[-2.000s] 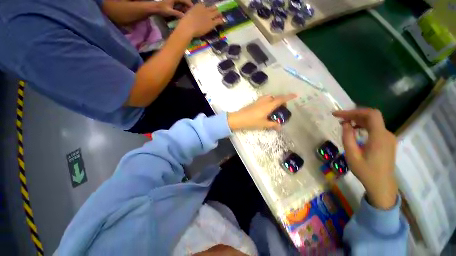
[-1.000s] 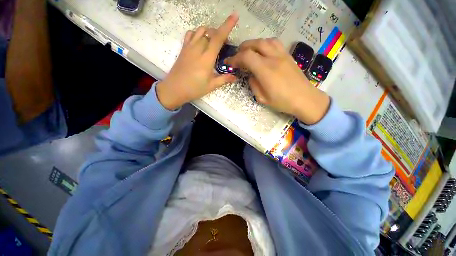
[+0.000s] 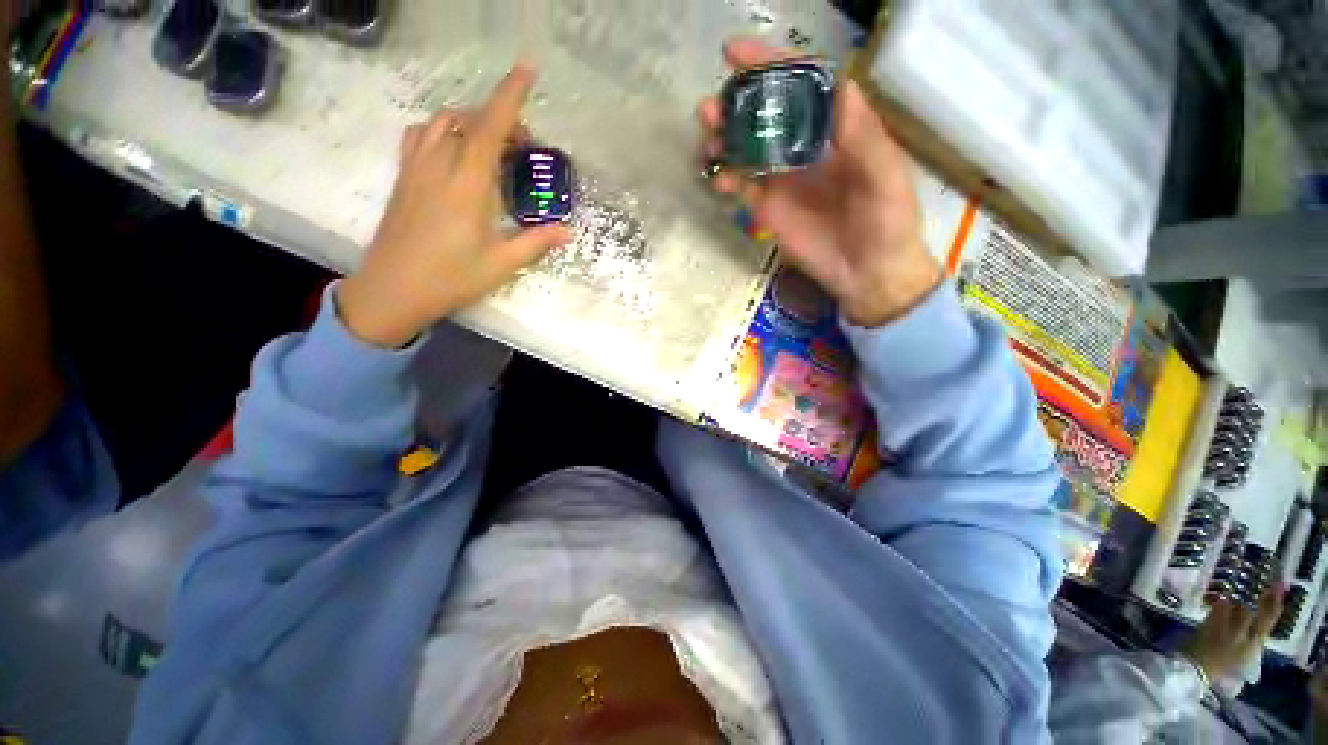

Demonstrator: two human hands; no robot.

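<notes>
My left hand (image 3: 455, 211) rests on the bench with thumb and forefinger apart around a smartwatch unit (image 3: 539, 186), whose black face shows pale lines and a green mark. My right hand (image 3: 838, 189) is raised above the bench, palm up, and holds another smartwatch unit (image 3: 778, 117) in its fingers. That one has a dark glossy face with a faint greenish glow and a silvery rim. Several unlit watch units (image 3: 243, 70) lie at the upper left of the bench.
The printed sheet (image 3: 804, 405) lies on the bench below my right hand. A large white tray (image 3: 1041, 109) is at the upper right. A tray with rows of watches (image 3: 1235, 437) is at the far right, with another person's hand (image 3: 1232, 635) beside it.
The two lit units that lay to the right are no longer seen there. My right hand has left the left hand's unit and now holds a unit up at the right. The view has shifted.
</notes>
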